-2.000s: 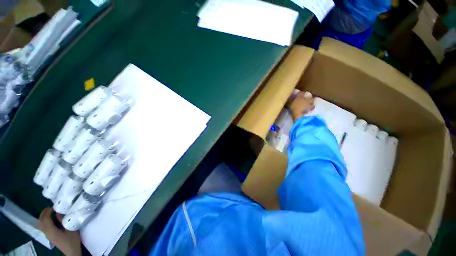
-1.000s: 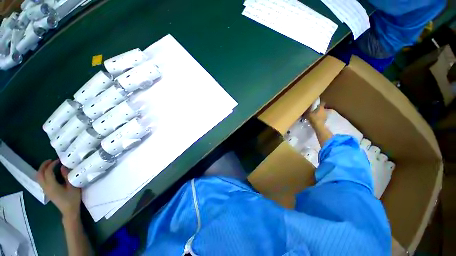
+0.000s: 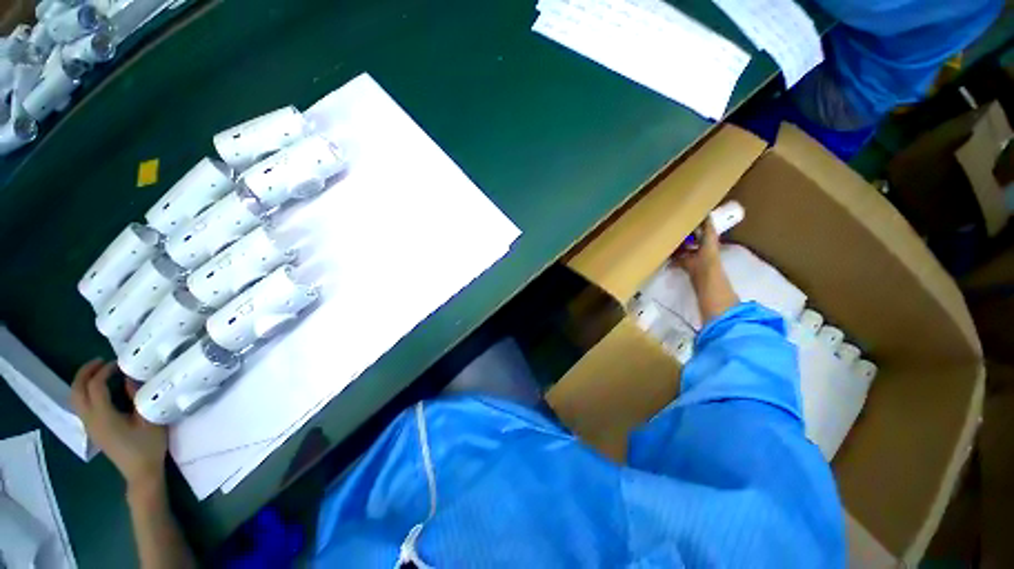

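White wrapped cylinders (image 3: 239, 267) with small dark marks and shiny clear ends lie in slanting rows, partly on blank white sheets (image 3: 389, 233) at the left. My left hand (image 3: 120, 428) is low at the left, beside the end of the nearest cylinder, fingers apart and bent, holding nothing visible. My right hand (image 3: 703, 267) is inside the open cardboard carton (image 3: 901, 267), near its back left, and holds one white cylinder (image 3: 727, 217) that sticks out past the fingers.
More cylinders and white sheets (image 3: 828, 389) lie in the carton. Printed label sheets (image 3: 650, 53) lie on the green bench (image 3: 445, 100). A yellow tag (image 3: 148, 172), a folded white strip (image 3: 42, 389) and more cylinders (image 3: 56, 67) are at left. Another person's blue sleeve (image 3: 912, 50) shows upper right.
The cylinder in my right hand now shows clearly above the carton's contents. The yellow tag is farther left of the rows. Since the oldest frame, my right hand has shifted within the carton.
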